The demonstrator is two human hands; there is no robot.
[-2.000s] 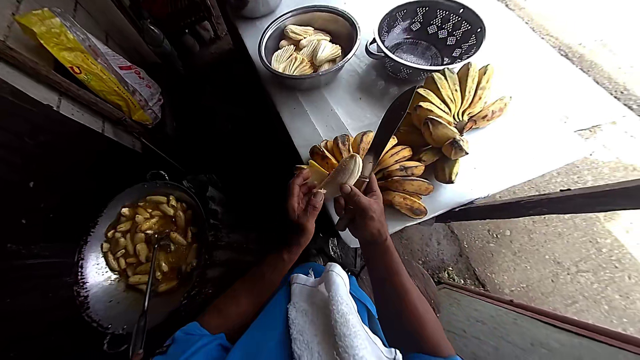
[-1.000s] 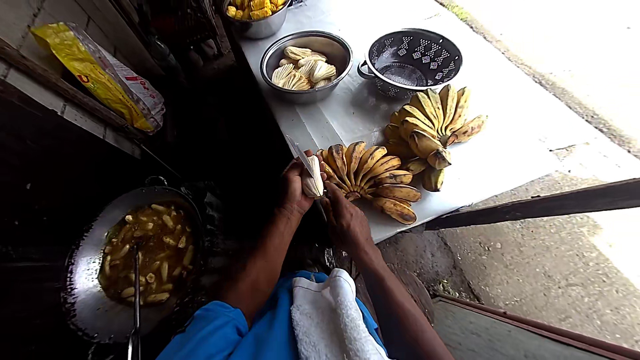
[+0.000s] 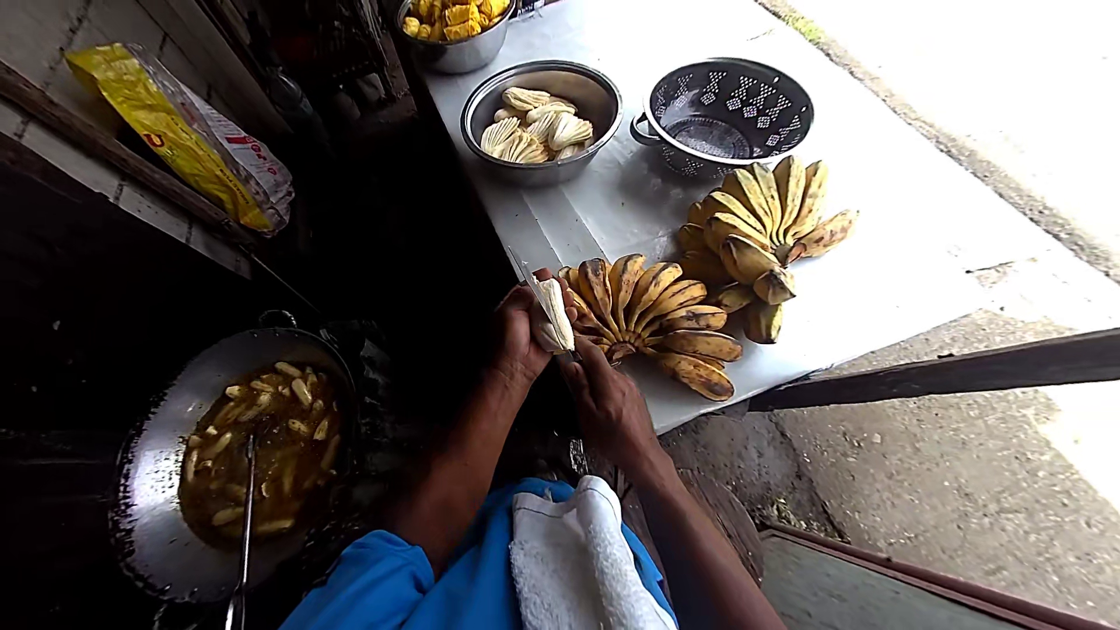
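A peeled banana (image 3: 555,317) lies in my left hand (image 3: 520,331), its upper end pointing away from me. My right hand (image 3: 606,398) grips a knife (image 3: 527,273), whose blade runs along the banana; the handle is mostly hidden by my fingers. Just beyond my hands, a hand of unpeeled bananas (image 3: 652,306) is spread on the table, and a second bunch (image 3: 770,227) rests behind it to the right. Peeled bananas with lengthwise cuts (image 3: 535,131) fill part of a steel bowl (image 3: 477,122).
A dark perforated colander (image 3: 731,114) stands on the white-covered table (image 3: 892,289). Yellow pieces fill another metal bowl (image 3: 464,54). At lower left, a wide wok (image 3: 153,490) holds banana pieces in brown liquid, with a long-handled utensil (image 3: 249,516) in it. A wooden bar (image 3: 945,372) juts out at right.
Two seconds ago the broad knife blade was raised over the unpeeled bananas; now it lies against the peeled banana in my left hand. The wok utensil's handle has shifted.
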